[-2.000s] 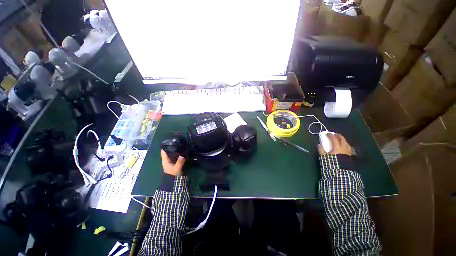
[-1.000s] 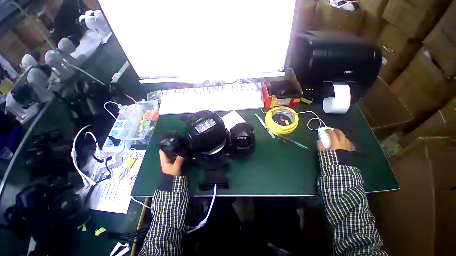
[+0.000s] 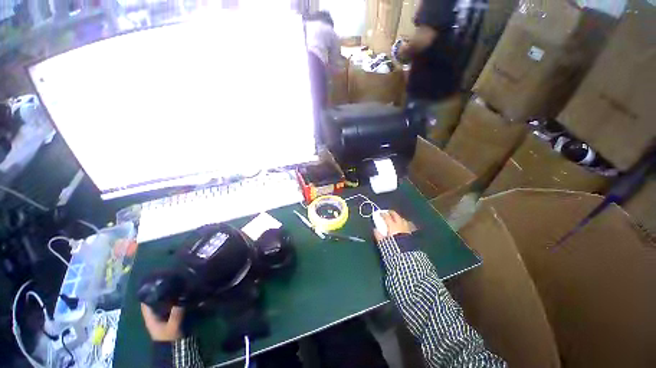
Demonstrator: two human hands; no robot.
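Observation:
The black multi-lens camera (image 3: pixel 216 260) stands on the green bench top at the left, with a pale label on its central head and a ball on each side. My left hand (image 3: pixel 164 323) is around the left side ball (image 3: pixel 160 287) from below; part of the fingers is hidden. A white cable (image 3: pixel 247 352) runs from the camera's foot off the front edge. My right hand (image 3: pixel 395 223) rests on the white mouse (image 3: pixel 380 224) at the right of the bench. The large monitor (image 3: pixel 180 100) glares white, so no picture shows on it.
A white keyboard (image 3: pixel 216 205) lies below the monitor. A yellow ring (image 3: pixel 328 213), thin tools (image 3: pixel 344 237) and a red box (image 3: pixel 321 181) are mid-bench. A black printer (image 3: pixel 370 136) stands behind. A person in dark clothes (image 3: pixel 434 50) stands among cartons (image 3: pixel 503 72). A large open carton (image 3: pixel 575 273) is at right.
The view has swung to the right and up, so the bench things appear further left and the person and open carton show. My hands keep their places on the side ball and mouse.

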